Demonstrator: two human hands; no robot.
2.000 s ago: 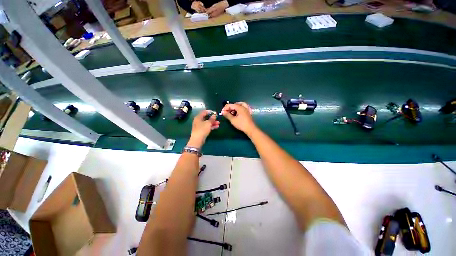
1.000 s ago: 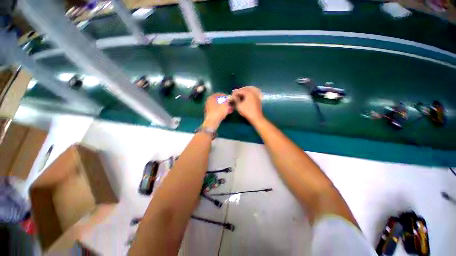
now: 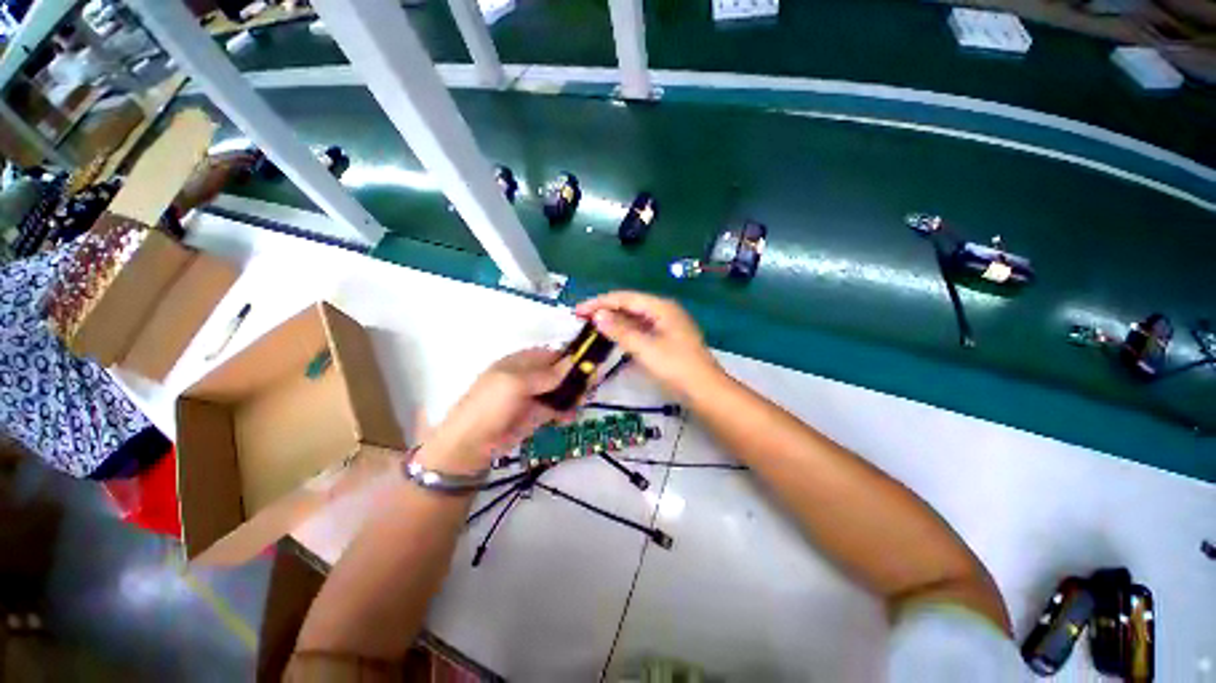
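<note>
My left hand (image 3: 496,407) holds a black unit with yellow marking (image 3: 579,366) above the near edge of the bench. My right hand (image 3: 647,336) touches the unit's upper end with its fingertips. A green board strip (image 3: 583,438) with several black cable leads (image 3: 607,512) lies on the bench just below the hands. A joined unit (image 3: 742,250) with a small board at its left lies on the belt beyond my right hand.
An open brown carton (image 3: 251,427) stands at left. Black-and-yellow units (image 3: 1123,624) lie at lower right. The green conveyor belt (image 3: 827,187) carries several black units. White frame posts (image 3: 440,154) rise at the bench's far edge. Patterned cloth (image 3: 60,360) shows at far left.
Both hands have come back from the belt to over the bench, and a black-and-yellow unit is now in them. The black-and-yellow unit from the bench's left side no longer shows there. The view has shifted left.
</note>
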